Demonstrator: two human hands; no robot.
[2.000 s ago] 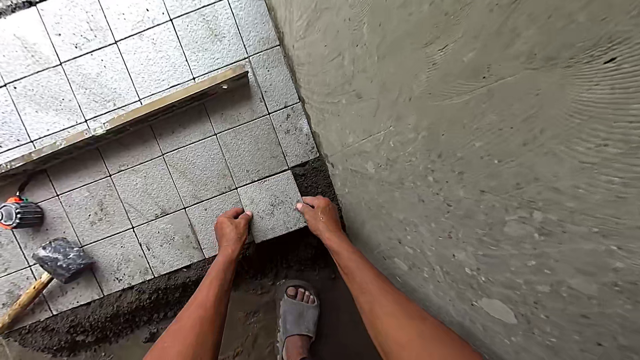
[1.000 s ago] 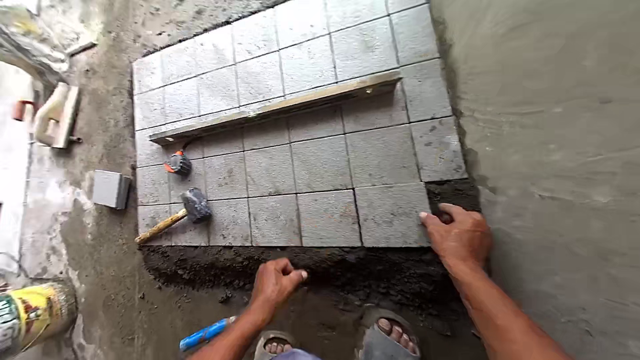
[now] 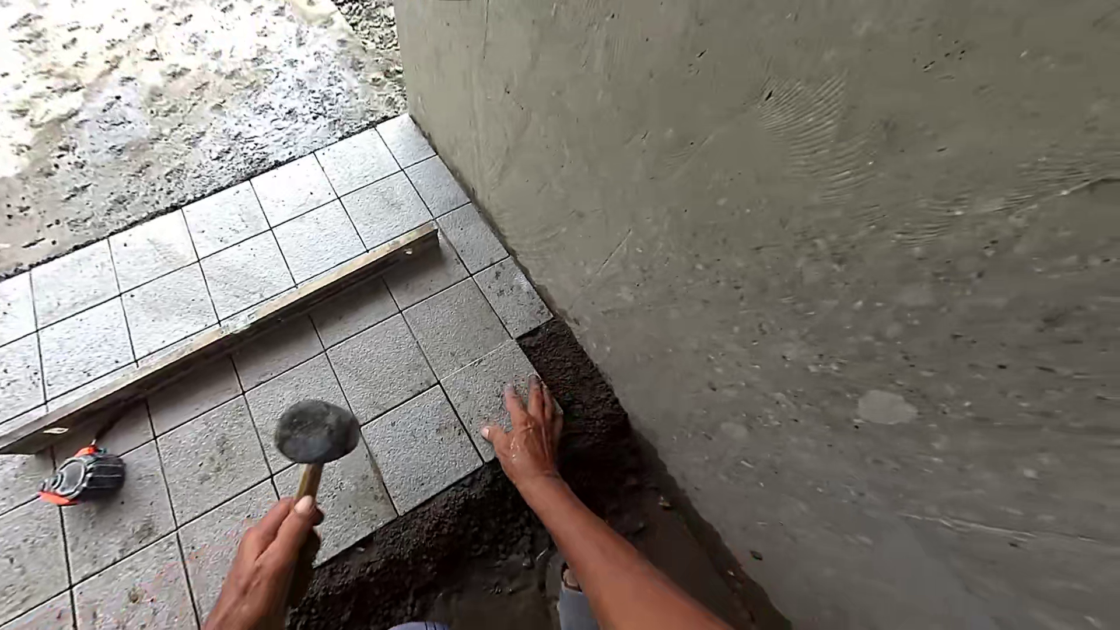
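My left hand [image 3: 267, 560] grips the wooden handle of a mallet with a dark rubber head [image 3: 317, 431], held up over the grey paving tiles. My right hand [image 3: 528, 435] lies with fingers spread on the outermost square tile [image 3: 486, 391], touching its surface and right edge. That tile sits against its neighbours at the corner of the laid area, with dark sandy mortar [image 3: 573, 394] bare along its right side. A metal straightedge or level [image 3: 236, 325] rests across the tiles behind. An orange and black tape measure [image 3: 84, 475] lies at the left.
A cement-plastered wall [image 3: 787, 289] rises along the right side of the tiles. Loose dark bedding [image 3: 420, 551] runs along their near edge, close to my foot in a sandal [image 3: 575, 604]. Rough concrete ground [image 3: 175, 114] lies beyond the far row.
My left hand has taken hold of the mallet, which lay on the tiles one second ago, and raised it. My right hand has moved from the tile's edge onto its top. The view has shifted.
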